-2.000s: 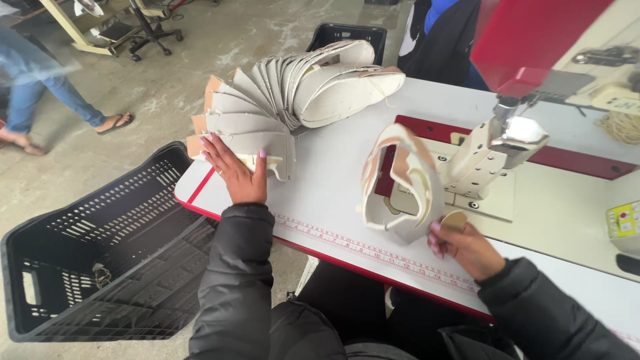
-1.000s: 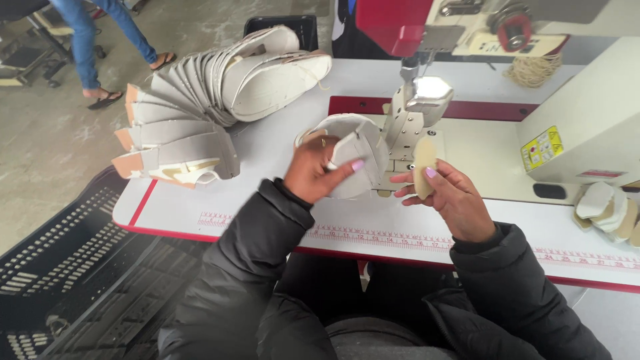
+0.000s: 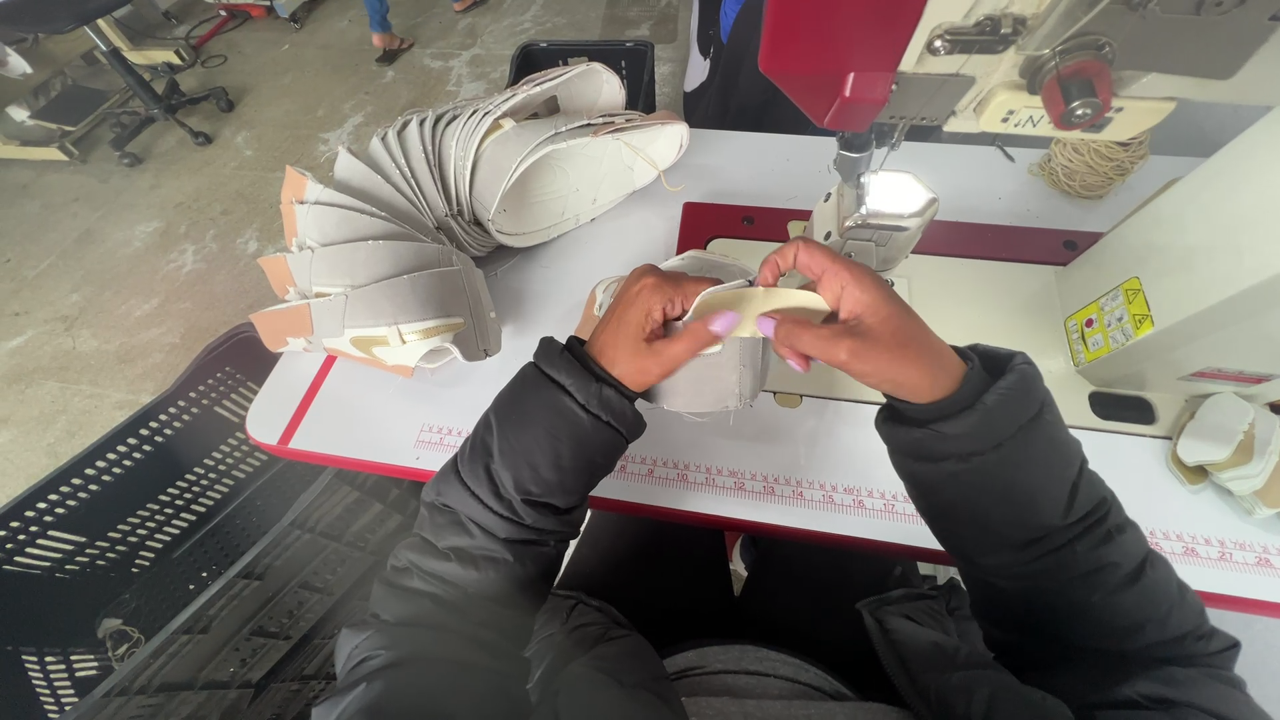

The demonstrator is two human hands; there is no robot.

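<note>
Both hands meet over a grey and white shoe upper (image 3: 715,380) in front of the post-bed sewing machine (image 3: 865,215). My left hand (image 3: 650,325) pinches the upper's edge and the left end of a small cream padding piece (image 3: 755,308). My right hand (image 3: 855,320) grips the same piece's right part, with thumb below and index finger above. The piece lies against the upper's edge; how far they overlap is hidden by the fingers. To the left, a fanned row of nested shoe uppers (image 3: 400,250) with peach-coloured ends rests on the table.
The white table (image 3: 350,410) has a red edge and a printed ruler. A black plastic crate (image 3: 130,470) stands at lower left, another (image 3: 640,75) behind the table. Small cut pieces (image 3: 1225,440) lie at right, coiled cord (image 3: 1090,165) behind the machine. A person's foot (image 3: 393,48) shows beyond.
My left hand has left the row of uppers, where it was two seconds ago, and come to the single upper. My right hand has brought the cream piece against that upper's edge.
</note>
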